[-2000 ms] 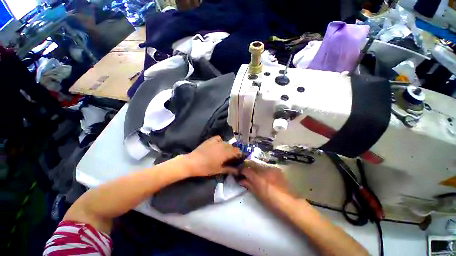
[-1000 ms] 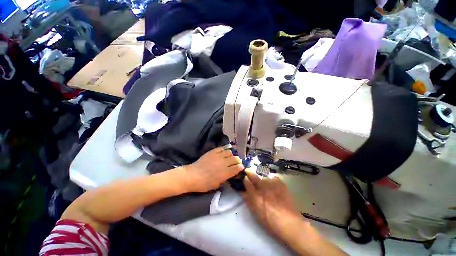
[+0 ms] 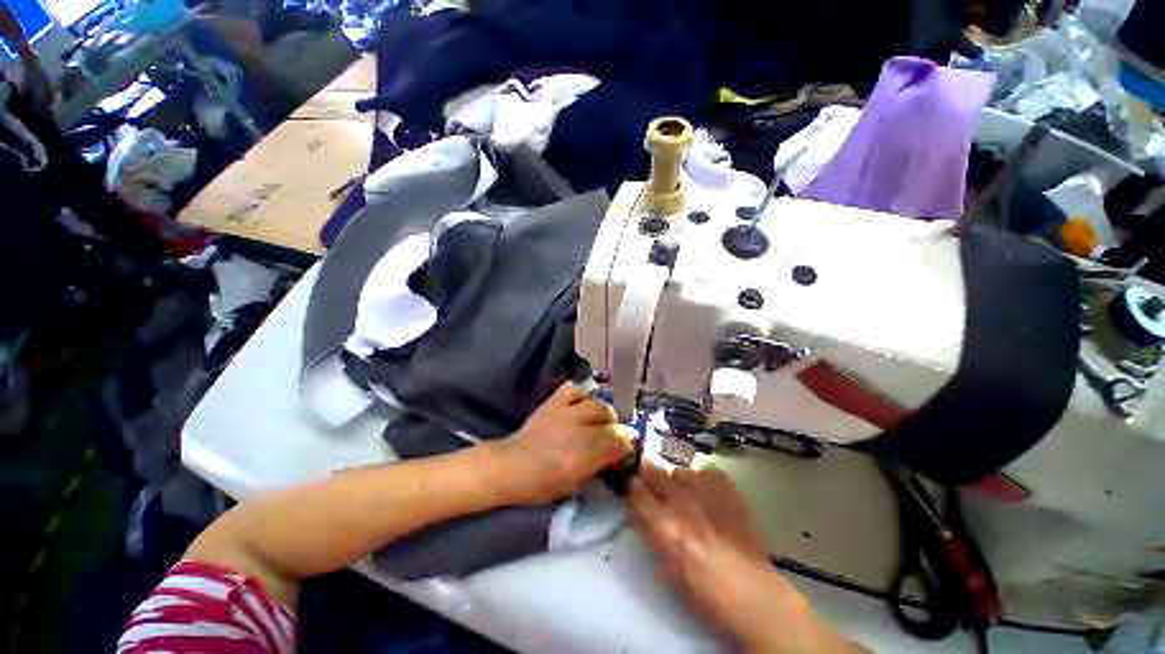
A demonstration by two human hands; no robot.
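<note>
A dark grey garment piece (image 3: 492,313) with white sections lies on the white table, left of the sewing machine (image 3: 818,300). Part of it passes under my left arm to the table's front. My left hand (image 3: 566,441) presses on the cloth just left of the needle area, fingers bent. My right hand (image 3: 696,524) is in front of the needle, its fingertips on a small navy piece (image 3: 622,475) that also lies at my left fingertips. The presser foot (image 3: 654,428) is lit and partly hidden by the fingers.
Black-handled scissors (image 3: 922,575) and a reddish tool (image 3: 967,575) lie right of the needle. A tan spool (image 3: 667,160) stands on the machine head, and a black cloth band (image 3: 1016,358) wraps its arm. Behind are purple cloth (image 3: 901,141), a navy pile (image 3: 549,45) and cardboard (image 3: 275,179).
Both hands stay by the needle. My left fingers are more bent, and my right hand lies flatter in front of the presser foot than two seconds ago. The camera view has shifted slightly.
</note>
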